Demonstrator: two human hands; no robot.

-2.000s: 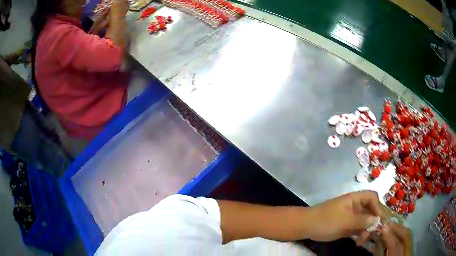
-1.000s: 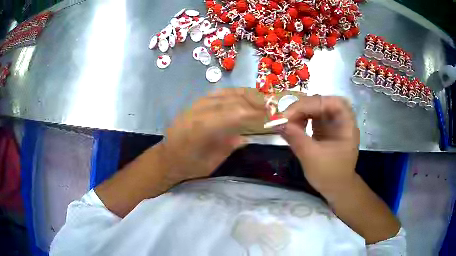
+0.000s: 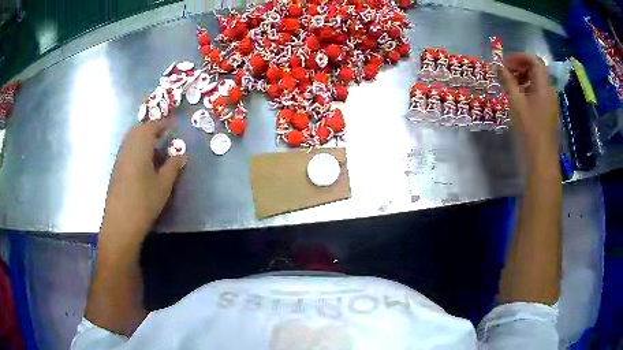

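My left hand (image 3: 147,171) is over the table at the left, thumb and fingers apart around a single white base (image 3: 176,147) with a red mark. My right hand (image 3: 533,85) is at the right end of the back row of finished figurines (image 3: 451,67), its fingertips on an upright red-haired figurine (image 3: 497,51). A front row (image 3: 447,106) stands nearer me. A pile of white bases (image 3: 171,89) lies left of the large heap of loose doll figures (image 3: 314,48). A white dish (image 3: 323,169) sits on a brown cardboard pad (image 3: 280,184).
Another loose base (image 3: 220,143) lies right of my left hand. Beyond my right wrist are a dark long item (image 3: 580,123), a yellow strip (image 3: 583,82) and a blue stick (image 3: 565,137). A blue bin (image 3: 601,41) stands at the far right. Blue-rimmed crates are below the table edge.
My hands have moved apart from over the cardboard pad, the left to the loose base, the right with the figurine to the rows. The view has shifted, uncovering the dish and pad.
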